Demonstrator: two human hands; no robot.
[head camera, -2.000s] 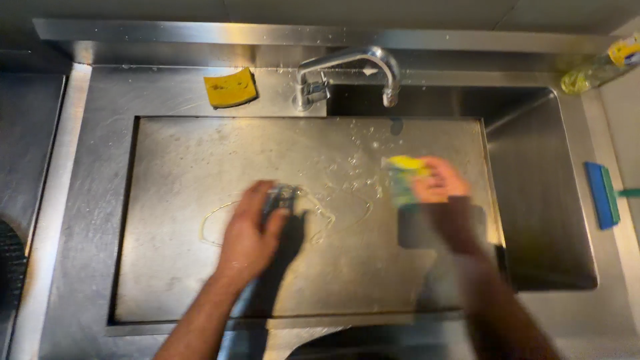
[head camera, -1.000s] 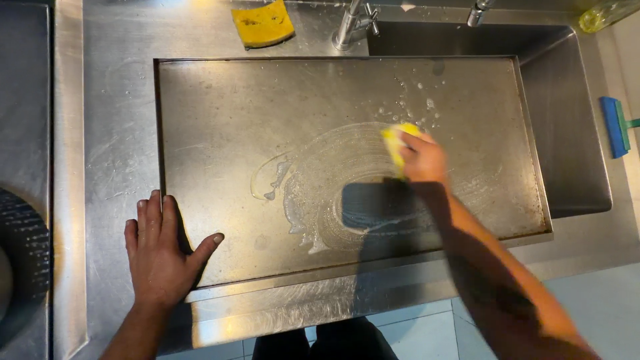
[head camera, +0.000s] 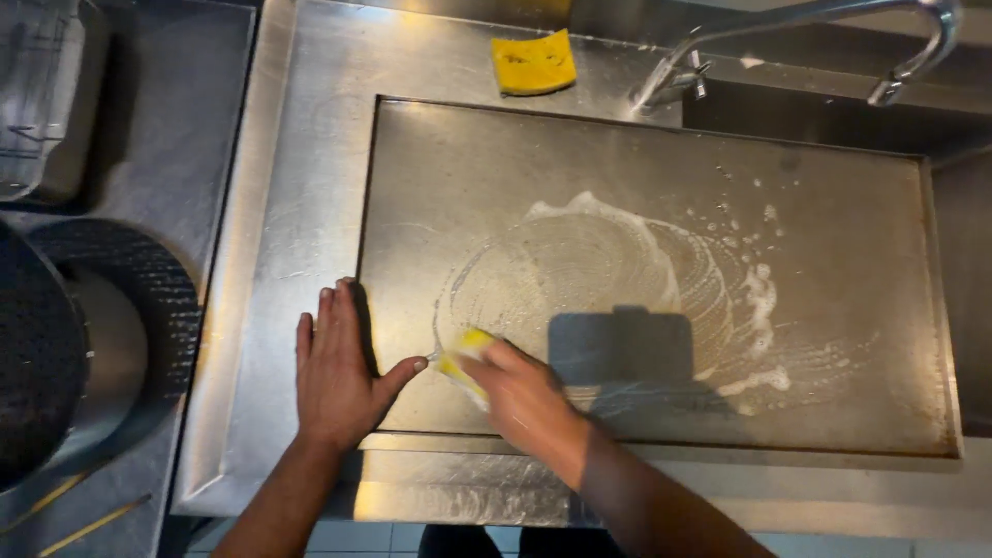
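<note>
A large flat metal tray (head camera: 837, 232) lies over the steel sink, with soap foam (head camera: 763, 302) smeared in arcs on its face. My right hand (head camera: 527, 395) presses a yellow sponge (head camera: 465, 360) on the tray near its lower left corner; hand and sponge are blurred. My left hand (head camera: 341, 380) rests flat with its fingers spread at the tray's left edge, its thumb reaching over the tray close to the sponge. It holds nothing.
Behind the tray lie a yellow sponge cloth (head camera: 535, 63) and a chrome faucet (head camera: 659, 85). Part of the sink basin (head camera: 965, 294) shows at the right. On the left counter stand a large dark pot (head camera: 101, 349) and a metal container with a wire rack (head camera: 46, 101).
My right hand with the sponge has moved left across the tray, and foam has spread into wide arcs. My left hand went from over the tray to its left edge. The view has shifted left.
</note>
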